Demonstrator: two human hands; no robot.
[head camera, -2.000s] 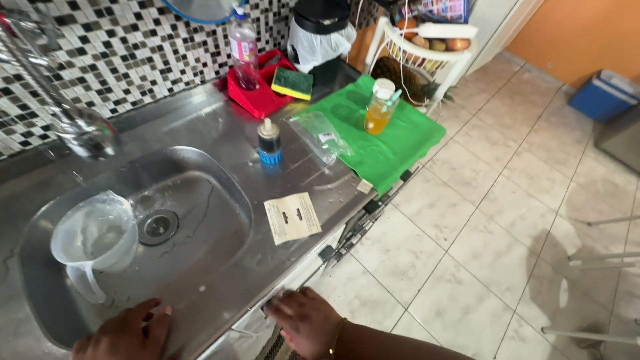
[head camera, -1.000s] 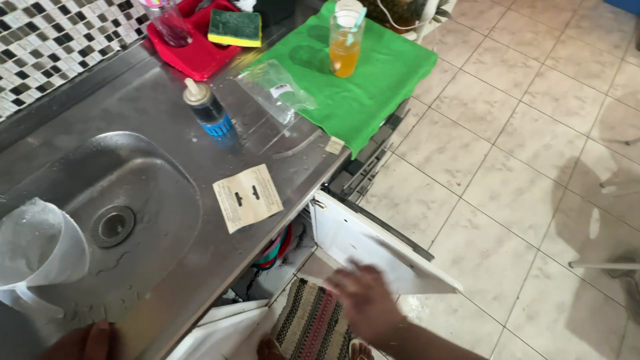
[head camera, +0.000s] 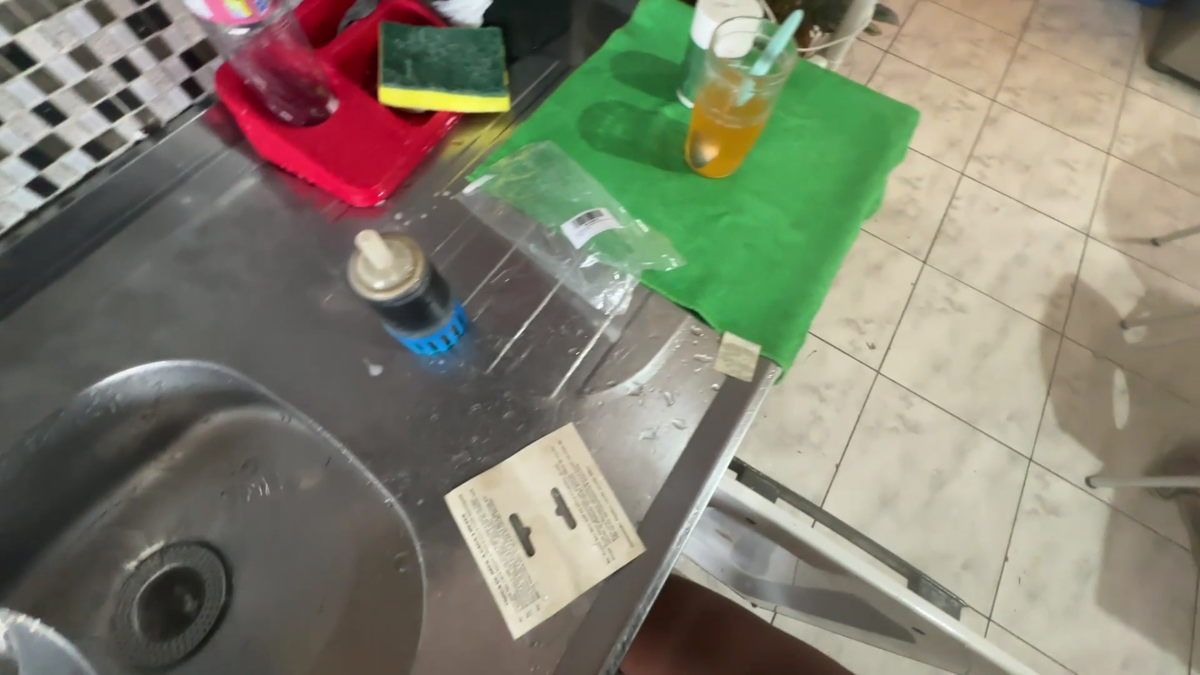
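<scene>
Only a forearm (head camera: 722, 628) shows, at the bottom edge beneath the counter's front rim; its hand is hidden, and my other hand is out of frame. On the steel counter a printed cardboard header card (head camera: 547, 530) with two hanging slots lies flat near the edge. Behind it stands a small dark cylindrical item with a blue ribbed base and a pale nozzle (head camera: 408, 292). A clear plastic bag (head camera: 577, 225) with a barcode sticker lies partly over a green cloth (head camera: 806, 187). A glass of orange liquid (head camera: 731, 117) holding a light-blue-handled utensil stands on the cloth.
The steel sink basin (head camera: 309, 525) with its drain (head camera: 173, 595) is at left, a clear plastic vessel (head camera: 33, 647) at its corner. A red caddy (head camera: 347, 155) holds a bottle (head camera: 272, 70) and a green-yellow sponge (head camera: 442, 70). An open cabinet door (head camera: 834, 581) juts over the tiled floor.
The cabinet door has opened since two seconds ago. My right hand, over the door a second ago, has gone below the counter edge. My left hand has left the view, which has moved closer.
</scene>
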